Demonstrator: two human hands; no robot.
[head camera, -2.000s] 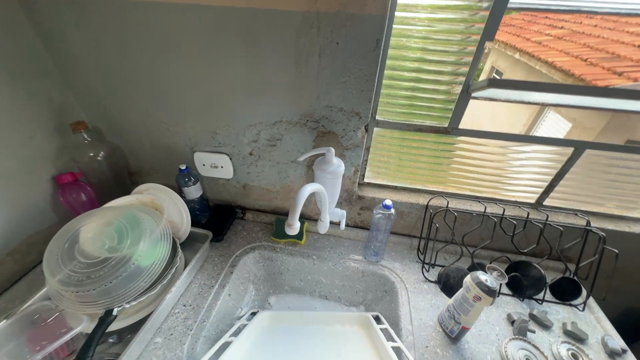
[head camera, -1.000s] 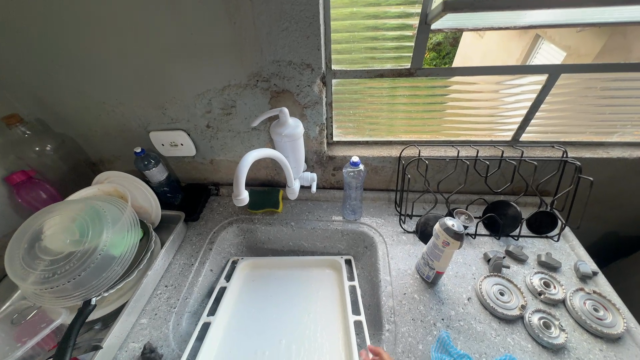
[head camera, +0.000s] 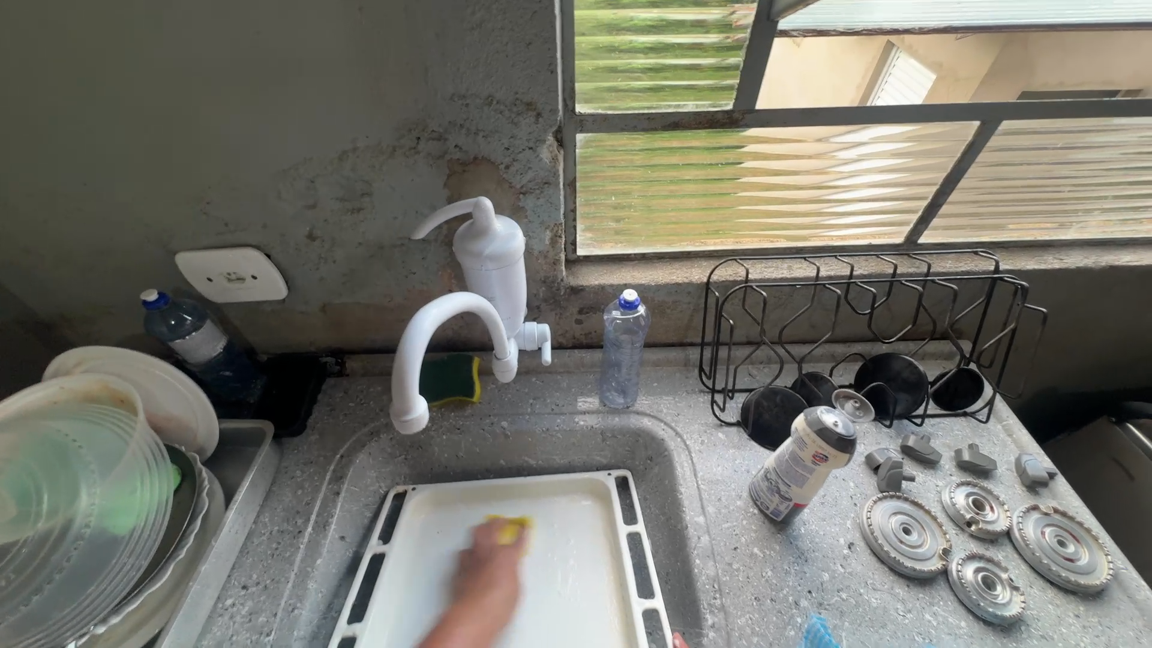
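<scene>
A white metal tray with slotted side edges (head camera: 576, 540) lies in the grey stone sink (head camera: 661, 450). Near the tray's middle, my left hand (head camera: 486, 562), blurred, presses a yellow sponge (head camera: 511, 529) on its surface. Only a fingertip of my right hand (head camera: 679, 640) shows, at the tray's lower right edge; what its fingers do is hidden. The white faucet (head camera: 450, 310) arches over the back of the sink. Behind the faucet lies a green and yellow sponge (head camera: 450, 379), and a clear bottle with a blue and white cap (head camera: 623, 351) stands to its right.
Plates and a plastic lid (head camera: 81, 504) fill a metal drainer (head camera: 243, 486) at left. Right of the sink stand an open-topped cleaner bottle (head camera: 801, 463) and a black wire rack (head camera: 864, 337), near burner parts (head camera: 904, 534) and knobs (head camera: 975, 458). A blue cloth (head camera: 819, 633) shows at the bottom edge.
My left hand has come into view over the tray with a yellow sponge. The view has shifted somewhat.
</scene>
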